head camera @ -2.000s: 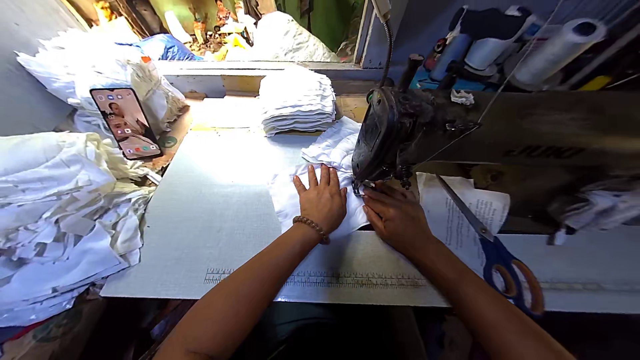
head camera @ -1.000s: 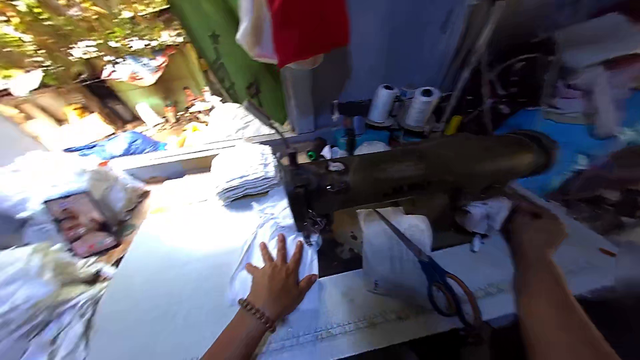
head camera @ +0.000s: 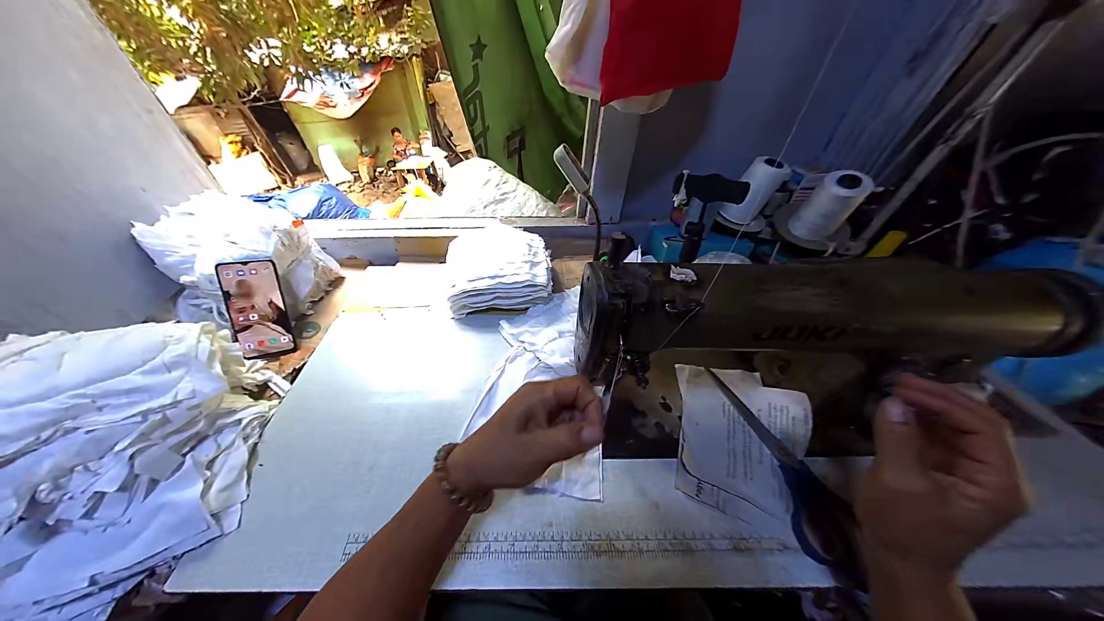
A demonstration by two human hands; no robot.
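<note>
My left hand (head camera: 539, 431), with a beaded bracelet, is curled just in front of the sewing machine's needle area (head camera: 617, 371), above a white cloth piece (head camera: 526, 371). Its thumb and fingers come together; whether they pinch a thread is not clear. My right hand (head camera: 944, 470) is raised at the right, palm partly turned up, fingers bent near the thumb; anything small between them cannot be made out. Beside it, blue-handled scissors (head camera: 806, 500) lie partly over printed paper (head camera: 733, 440) on the machine bed. The dark Juki sewing machine (head camera: 828, 306) stands behind both hands.
Folded white cloths (head camera: 498, 269) are stacked behind the bed. Left are a white cloth heap (head camera: 112, 466), a phone (head camera: 256, 309) and a white bundle (head camera: 233, 241). Thread cones (head camera: 828, 207) stand behind the machine. A printed ruler scale (head camera: 604, 545) runs along the front edge.
My left hand, spread flat on the white cloth a second ago, is now lifted and curled. My right hand went from the needle area to the machine's right side and is now nearer the scissors.
</note>
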